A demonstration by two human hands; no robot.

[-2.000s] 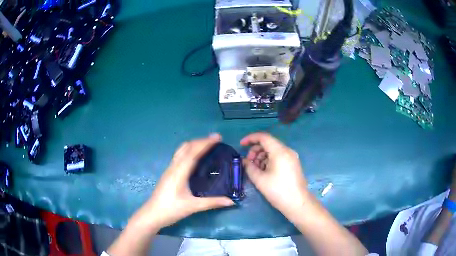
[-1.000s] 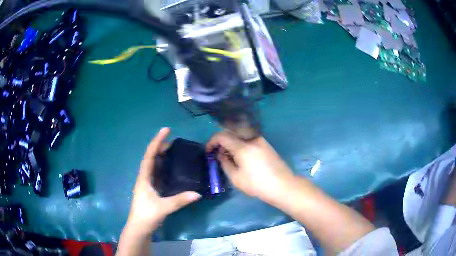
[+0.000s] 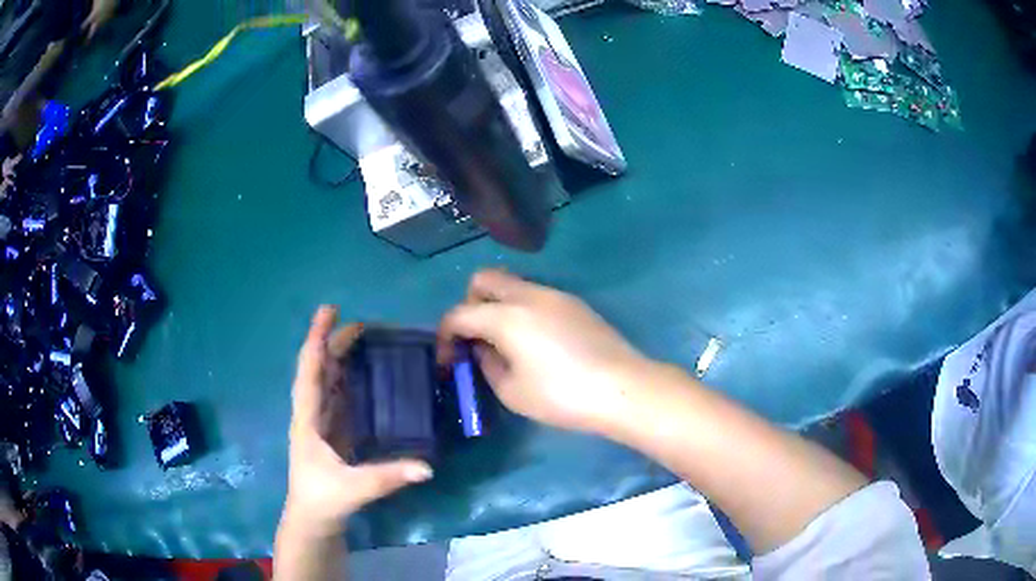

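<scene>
A black housing unit (image 3: 392, 395) is gripped along its left side and lower edge by my left hand (image 3: 329, 454). A blue-purple cylindrical cell (image 3: 467, 397) lies along the unit's right side. My right hand (image 3: 523, 352) has its curled fingertips at the cell's upper end; what they pinch there is hidden and blurred. The black electric screwdriver (image 3: 454, 136) hangs point down above my hands, in front of the feeder, and neither hand touches it.
The white metal screw feeder (image 3: 398, 193) stands at the top centre, with a white-framed panel (image 3: 562, 85) leaning beside it. A dark unit pile (image 3: 80, 261) lies left, one small unit (image 3: 172, 435) nearer me. Circuit boards (image 3: 886, 85) lie top right. A person's pale sleeve (image 3: 988, 397) is at right.
The view has shifted, so the feeder shows further left. My right hand has moved onto the cell's upper end. The unit is turned to show a flatter face. The screwdriver has swung left.
</scene>
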